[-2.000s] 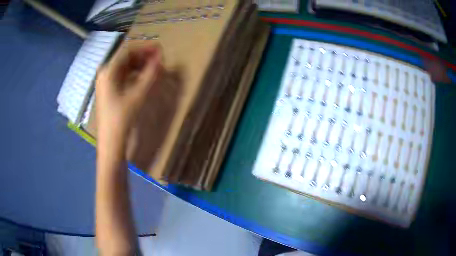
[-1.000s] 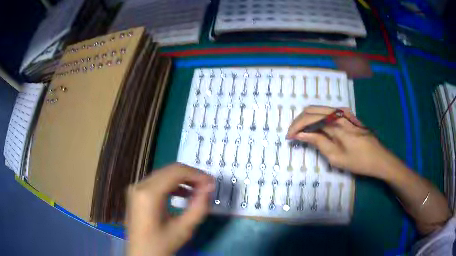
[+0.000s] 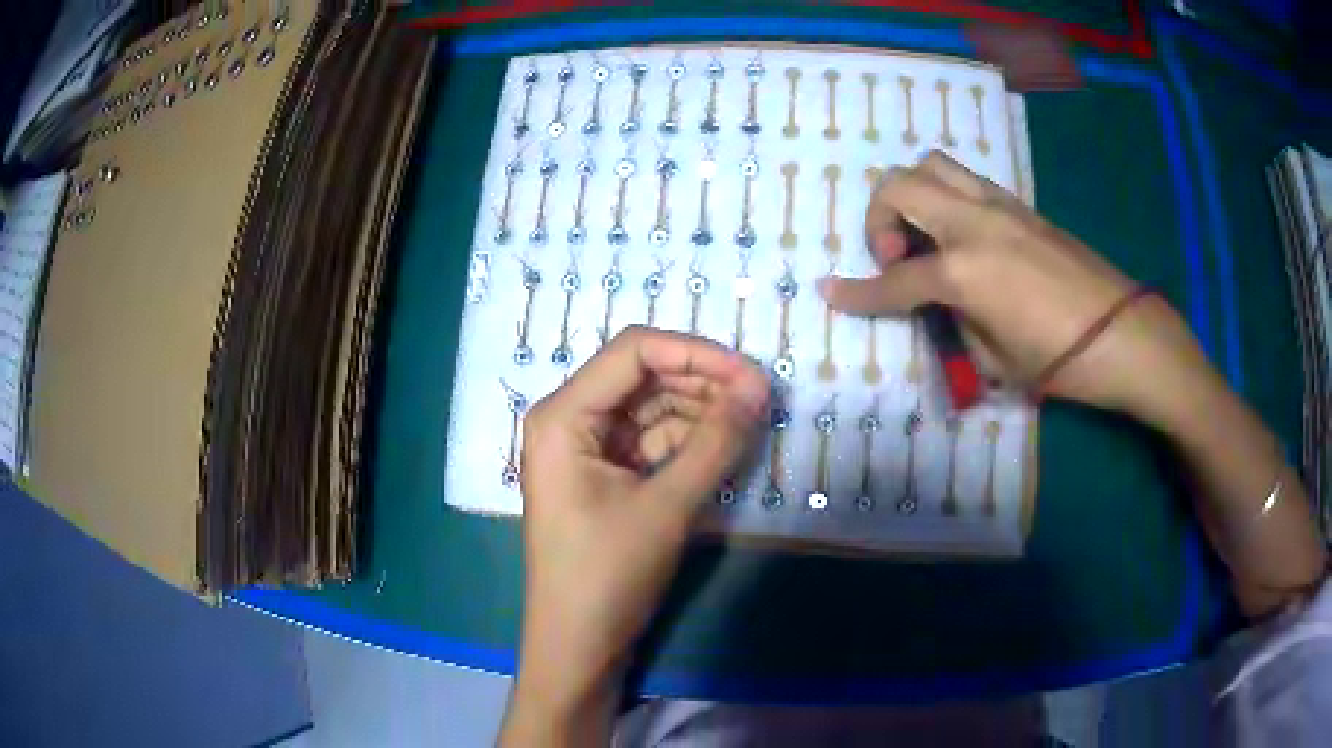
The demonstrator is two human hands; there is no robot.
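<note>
The white patterned board [image 3: 482,439] lies flat in front of me. Silvery round-ended parts fill most left and lower positions; tan dumbbell shapes show bare at the upper right. My left hand [image 3: 628,453] is above the board's lower left, thumb and forefinger pinched; whether a tiny part is between them cannot be seen. My right hand [image 3: 1008,278] is over the board's right side, with its thumb and forefinger apart. It holds a black pen tool [image 3: 957,373], red end pointing down, mostly hidden by the fingers.
A brown cardboard sheet [image 3: 161,307] with rows of shiny dots near its top lies on a thick stack at left. Blue tape [image 3: 1169,292] and red tape edge the green mat [image 3: 818,628]. More stacked boards [image 3: 1304,278] stand at the right edge.
The view has shifted, so the board sits higher. My left hand has moved right and further over the board. My right hand has turned the pen tool's red end downward.
</note>
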